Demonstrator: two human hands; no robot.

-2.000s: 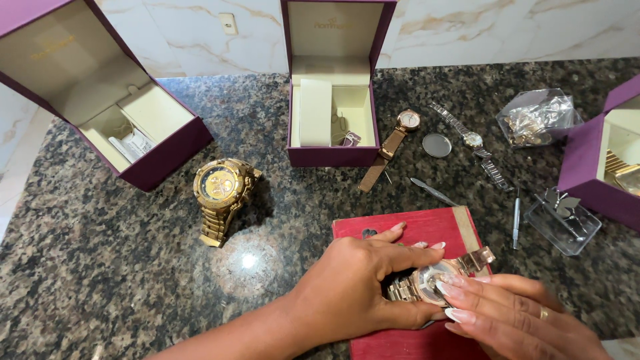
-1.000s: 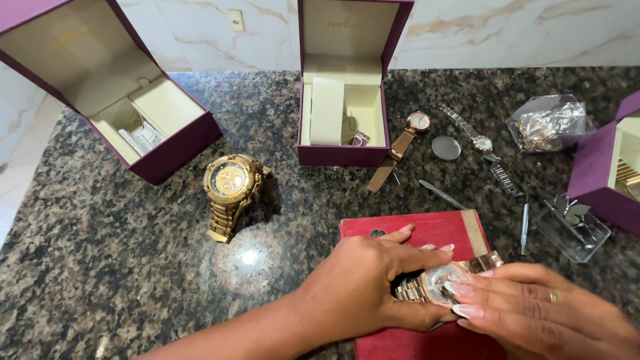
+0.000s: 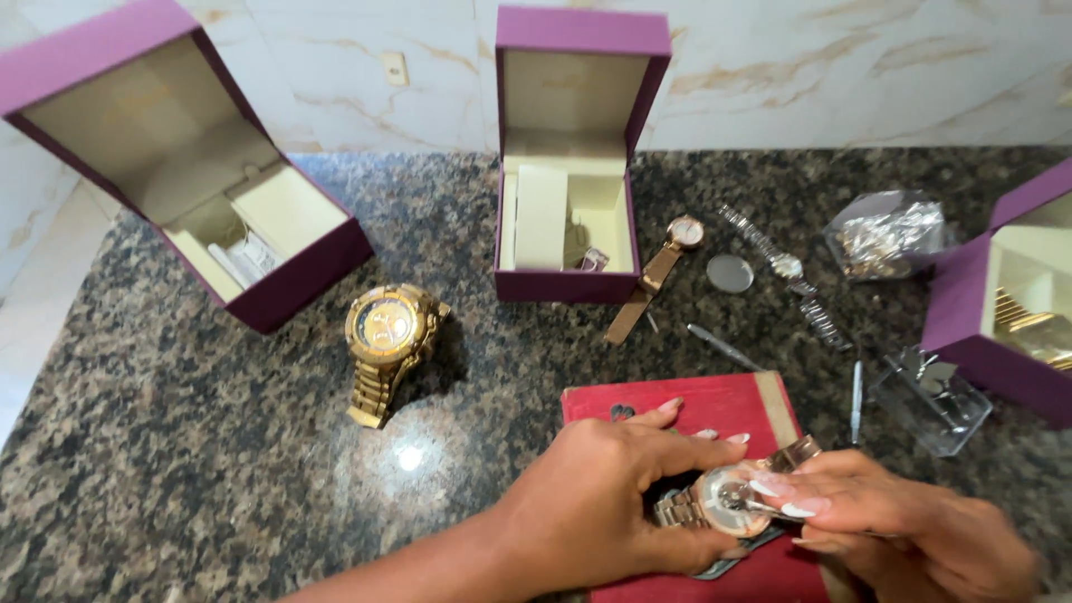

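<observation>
A rose-gold metal wristwatch lies over a red book, with a dark flat piece partly visible beneath it. My left hand grips the watch, its thumb and fingers around the case and bracelet. My right hand reaches over the case from the right, its fingertips pinching a slim metal tool whose tip is at the watch face. The palm side of the right hand is hidden. A gold wristwatch stands on the granite to the left, apart from both hands.
Purple watch boxes stand open at the left, centre and right. Beyond the book lie a mesh-strap watch, a round disc, a silver watch, a bag of small parts, tweezers and a clear tray.
The right fingertips have shifted a little on the watch, and the slim tool between them now shows. The left hand keeps its grip. The view has tilted up slightly.
</observation>
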